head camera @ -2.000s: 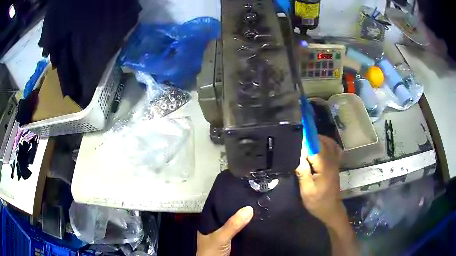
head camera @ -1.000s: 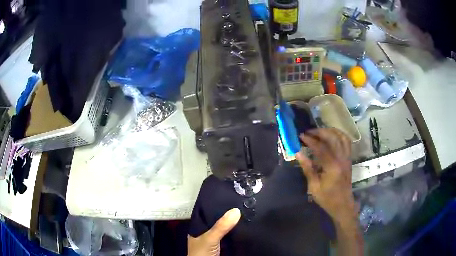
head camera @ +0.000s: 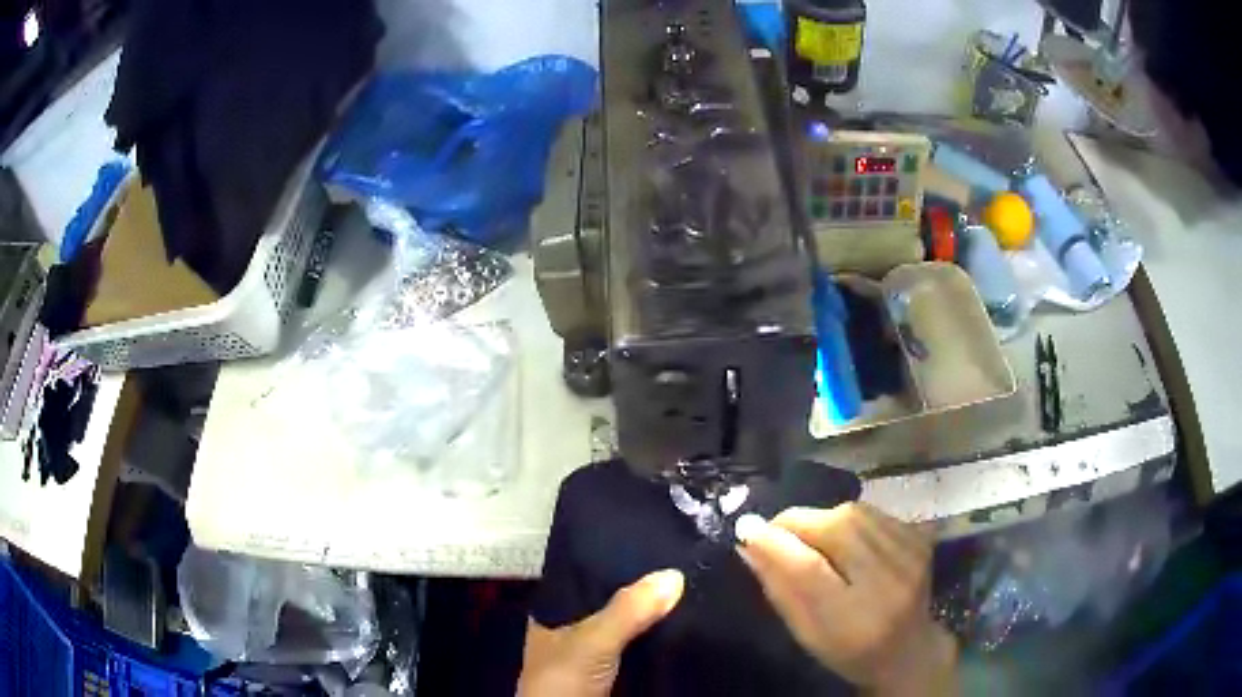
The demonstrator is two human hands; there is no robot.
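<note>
A black garment point(head camera: 606, 524) lies under the front of the dark button-sewing machine head point(head camera: 708, 272). My left hand point(head camera: 599, 637) holds the garment's left part, thumb on top, pointing at the clamp. My right hand point(head camera: 851, 586) is at the shiny silver button clamp point(head camera: 708, 498), with thumb and index finger together at its right side. Whether a button is between those fingertips is too small to tell. The parts tray point(head camera: 960, 341) stands right of the head, with dark pieces in its left compartment, beside a blue plastic strip point(head camera: 834, 361).
A control panel point(head camera: 865, 191) and dark bottle point(head camera: 825, 48) stand behind the tray. Black tweezers or snips point(head camera: 1047, 384) lie right of it. Left are a clear bag of metal parts point(head camera: 443, 286), a blue plastic bag point(head camera: 463, 143) and a white basket point(head camera: 245, 320) with dark cloth above.
My right hand has moved from beside the tray and blue strip, left and down to the clamp. My left hand stays on the garment. The camera view has shifted slightly.
</note>
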